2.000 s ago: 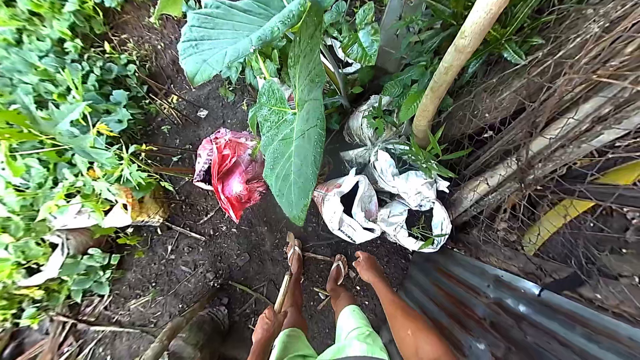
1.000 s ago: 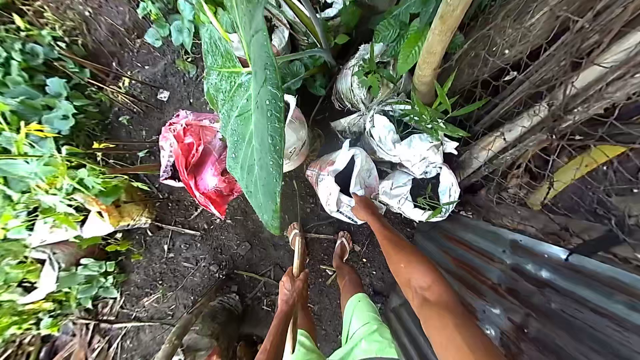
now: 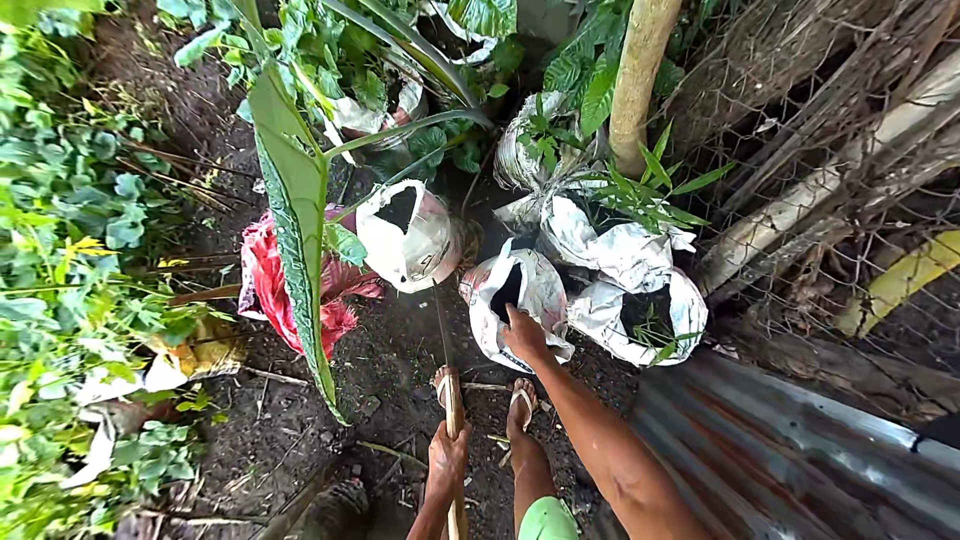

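Observation:
My left hand (image 3: pixel 448 452) is closed around the wooden handle (image 3: pixel 454 412) of a tool; a long thin dark blade or rod (image 3: pixel 442 322) runs from it toward a white sack of dark soil (image 3: pixel 409 244). My right hand (image 3: pixel 525 335) reaches to another white sack (image 3: pixel 538 289), index finger extended at its opening over the dark soil inside. Whether the fingers touch the sack is unclear. A third white sack (image 3: pixel 686 315) with small green leaves stands just right of it. A red sack (image 3: pixel 266 262) lies left, partly behind a large drooping leaf (image 3: pixel 300 247).
Corrugated metal sheeting (image 3: pixel 780 450) lies at lower right, below a wire mesh fence (image 3: pixel 847 172) with poles. A slim tree trunk (image 3: pixel 641 75) rises behind the sacks. Leafy plants (image 3: pixel 52 262) fill the left side. Sticks (image 3: pixel 277 377) lie on the dark soil around my sandalled feet.
My right hand has moved forward from beside my leg to the white sack's opening. The tool in my left hand now points forward. The large leaf appears swung aside, showing more of another white sack.

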